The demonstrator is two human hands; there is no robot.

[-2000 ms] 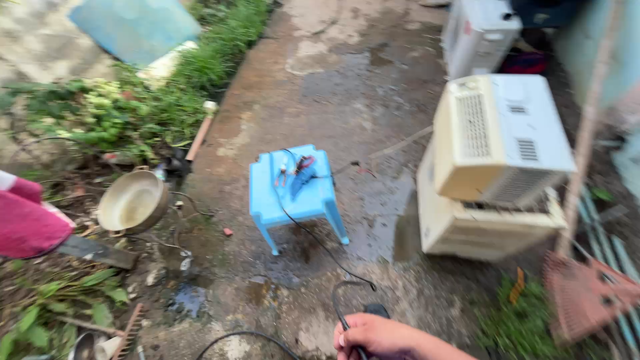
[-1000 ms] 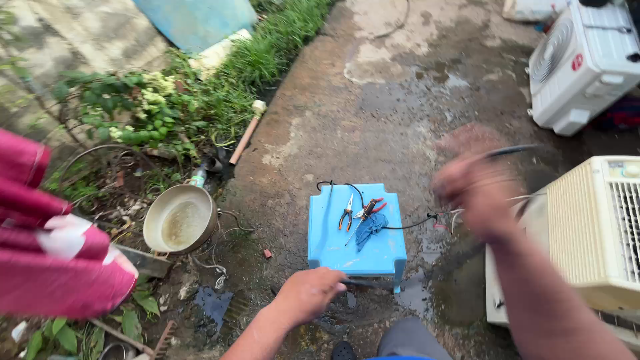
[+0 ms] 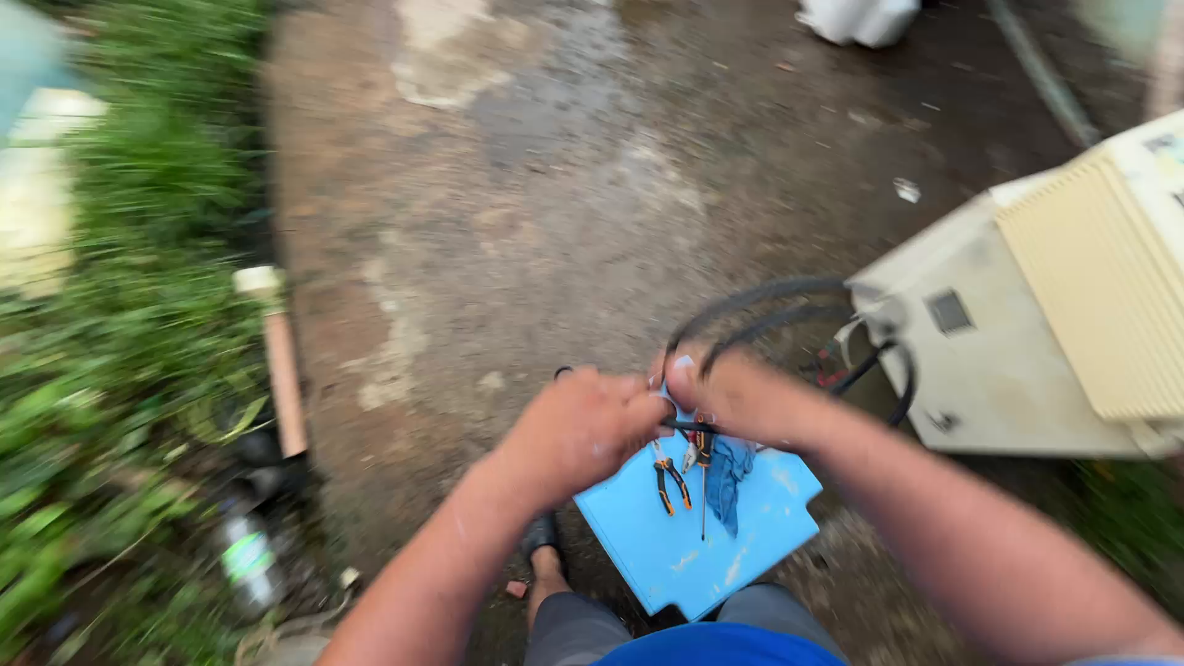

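Note:
My left hand [image 3: 587, 421] and my right hand [image 3: 731, 393] meet over the far edge of a blue plastic stool [image 3: 768, 536], both closed on a black cable [image 3: 768, 291]. The cable loops from my right hand towards an off-white appliance casing. On the stool lie pliers with black and orange handles [image 3: 672, 486], a screwdriver [image 3: 704, 462] and a crumpled blue cloth or glove [image 3: 729, 481]. A red-handled tool is partly hidden under my hands. Motion blurs my fingers.
The off-white appliance casing [image 3: 953, 361] stands at the right on wet concrete. At the left, a mallet with a wooden handle [image 3: 284, 379] lies along the grass edge, above a plastic bottle [image 3: 248, 555]. A white bundle [image 3: 860, 18] is at the top right.
My hands, apart one second ago, have come together above the stool. The cable is now looped between my right hand and the casing. The view has shifted strongly.

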